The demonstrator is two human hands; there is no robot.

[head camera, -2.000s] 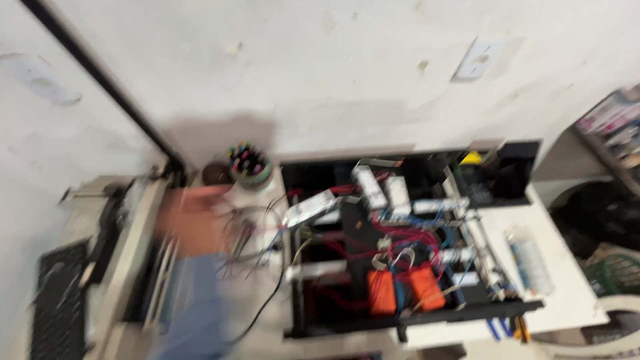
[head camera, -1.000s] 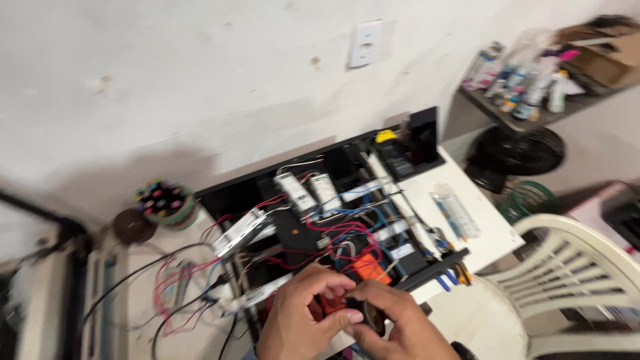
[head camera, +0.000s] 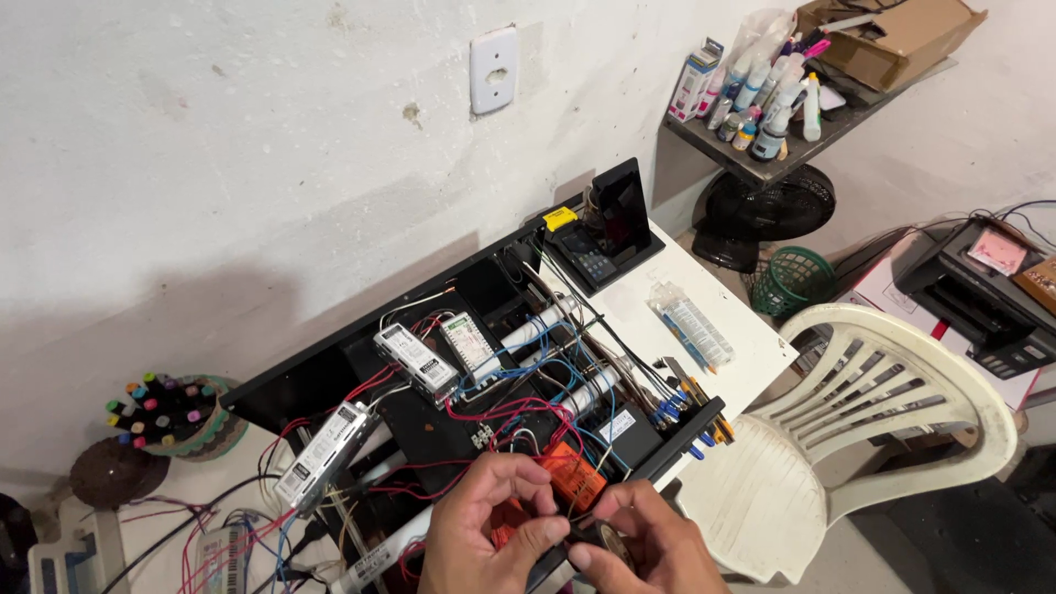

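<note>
My left hand (head camera: 495, 524) and my right hand (head camera: 648, 536) meet at the lower middle, over the near edge of a black open housing (head camera: 330, 371) full of wiring. Between their fingertips is a thin dark strip or wire, too small to name. A round roll (head camera: 615, 544), perhaps tape, shows at my right palm, partly hidden by the fingers. An orange module (head camera: 573, 476) lies just beyond the hands. Farther back are white ballast-like modules (head camera: 417, 363), pink and blue wires (head camera: 528, 406), white tubes (head camera: 590, 392) and a black box (head camera: 629, 437).
A white plastic chair (head camera: 751, 487) stands at the right. On the white table (head camera: 751, 346) lies a clear packet (head camera: 691, 326). A basket of markers (head camera: 198, 421) sits left. Bottles (head camera: 771, 140) fill a wall shelf (head camera: 759, 169); a black fan (head camera: 771, 206) is below.
Both hands, out of view two seconds ago, came in over the housing's near edge and remain together there. The view has swung to the right.
</note>
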